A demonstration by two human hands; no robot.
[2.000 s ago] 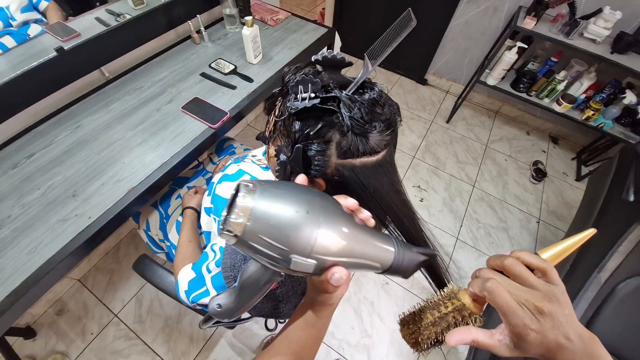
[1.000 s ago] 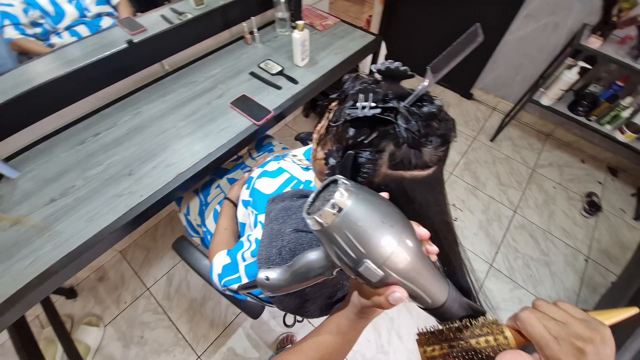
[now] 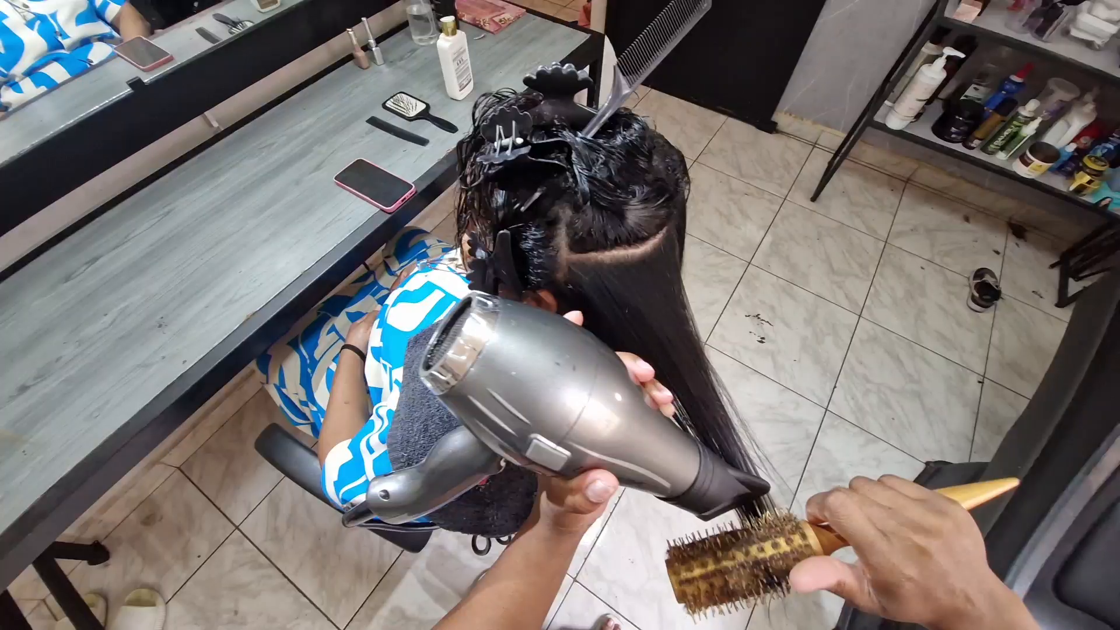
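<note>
My left hand (image 3: 577,490) is wrapped around the barrel of a grey hair dryer (image 3: 560,394), its black nozzle pointing down right at the ends of the hair. My right hand (image 3: 901,547) grips a round hairbrush (image 3: 744,560) by its wooden handle, with the bristles just below the nozzle and against the hair ends. A seated person's long dark hair (image 3: 647,306) hangs straight below a parting. Black claw clips (image 3: 506,136) hold up the wet upper hair, and a grey comb (image 3: 652,57) is stuck in it. A dark towel (image 3: 420,420) covers the person's back.
On the grey counter (image 3: 219,245) at left lie a phone (image 3: 374,184), a black comb (image 3: 397,131) and a paddle brush (image 3: 420,111), near a white bottle (image 3: 455,59). A shelf (image 3: 941,144) of bottles and jars stands at upper right. A black chair (image 3: 1059,420) is at the right edge.
The brush has come up to the nozzle and the hair ends; two seconds ago it was lower right of the nozzle. The dryer has tilted more steeply downward. The view has shifted.
</note>
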